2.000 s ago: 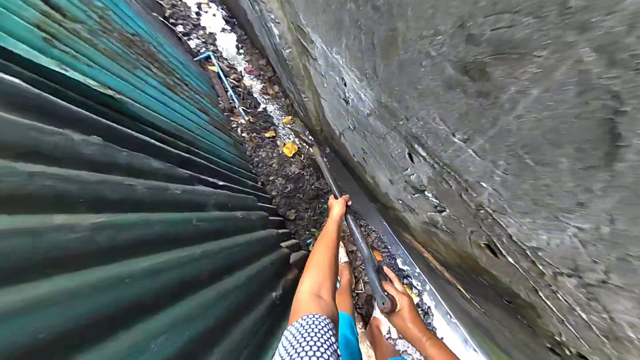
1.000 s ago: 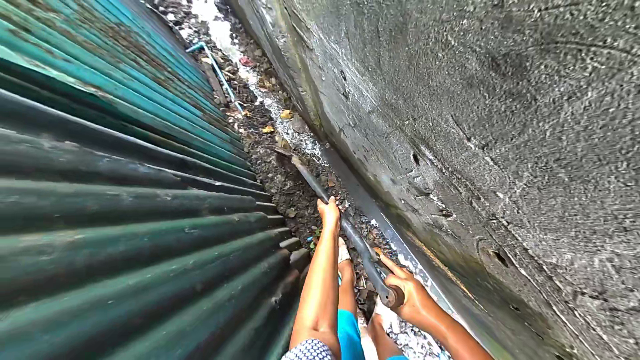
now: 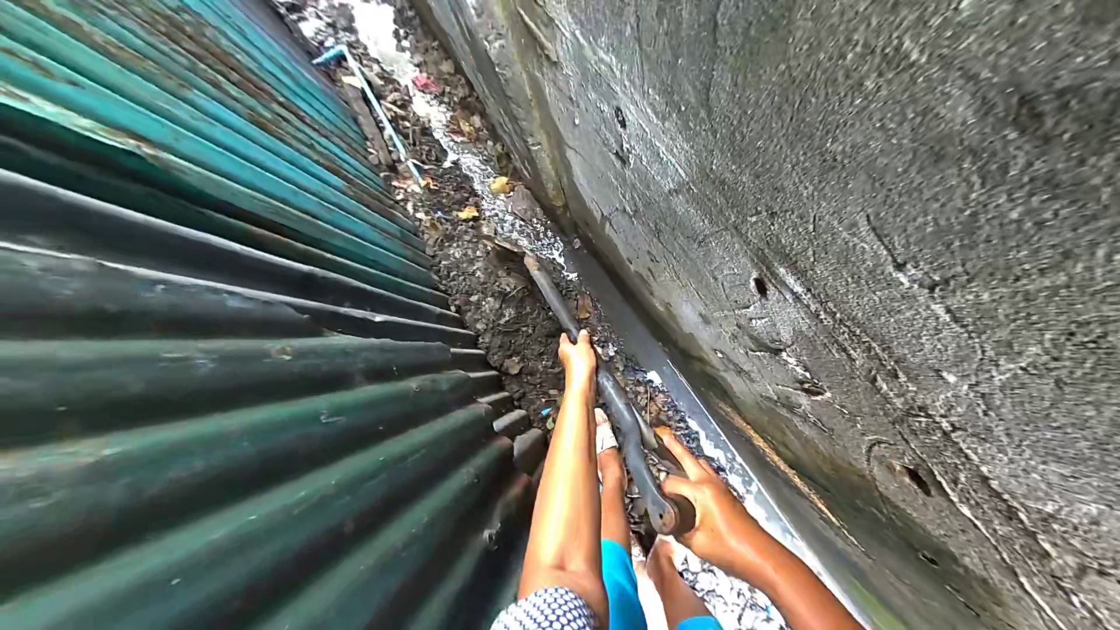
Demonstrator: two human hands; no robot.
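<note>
A long dark handle (image 3: 619,409) of a digging tool runs from the lower middle up to the dark soil. My left hand (image 3: 578,357) is closed around the shaft's middle, with the arm stretched forward. Nearer to me, my right hand (image 3: 700,503) grips the rear end, beside its rounded knob. At the far end, the tool's head (image 3: 506,247) rests at the soil (image 3: 503,306) and is partly hidden by dirt, so its exact shape cannot be told. My legs and feet show below the handle.
Green corrugated metal sheets (image 3: 262,394) line the left side. A rough concrete wall (image 3: 840,219) rises on the right, with a narrow water channel (image 3: 630,324) at its foot. Farther up the passage lie a light blue pipe (image 3: 381,109), yellow leaves (image 3: 500,185) and rubble.
The tool's far end has shifted left from near the wall's foot onto the soil. Both hands still hold the handle.
</note>
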